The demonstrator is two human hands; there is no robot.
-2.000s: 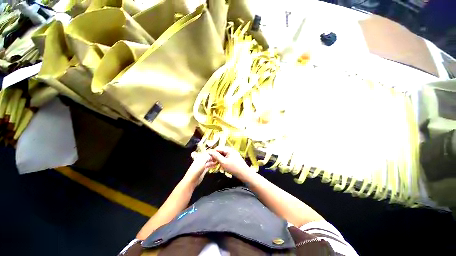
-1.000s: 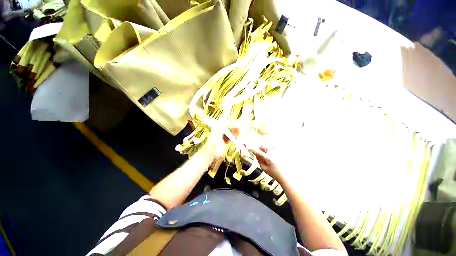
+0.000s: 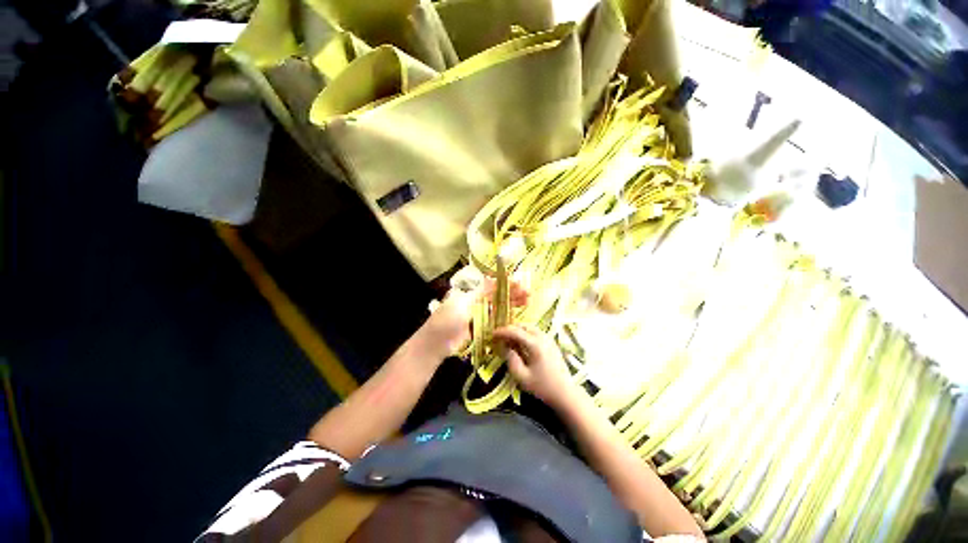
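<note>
A tangled heap of yellow straps (image 3: 626, 175) lies on the white table in front of me. My left hand (image 3: 456, 311) is at the heap's near edge with its fingers around strap ends. My right hand (image 3: 530, 355) is just right of it, thumb and fingers pinching a strap (image 3: 501, 302) that stands up between the hands. A looped strap end hangs below them. The fingertips of my left hand are partly hidden by straps and blurred.
Olive bag bodies (image 3: 456, 138) stand at the upper left, one with a dark label patch (image 3: 398, 197). Straps lie in a row (image 3: 775, 414) at the right. A white nozzle bottle (image 3: 743, 173), black lump (image 3: 836, 189) and cardboard sheet (image 3: 943, 239) are farther back.
The view has shifted, so the table things sit further right and the row of straps shows more. My right hand has moved closer to my left, and a strap now stands up between them.
</note>
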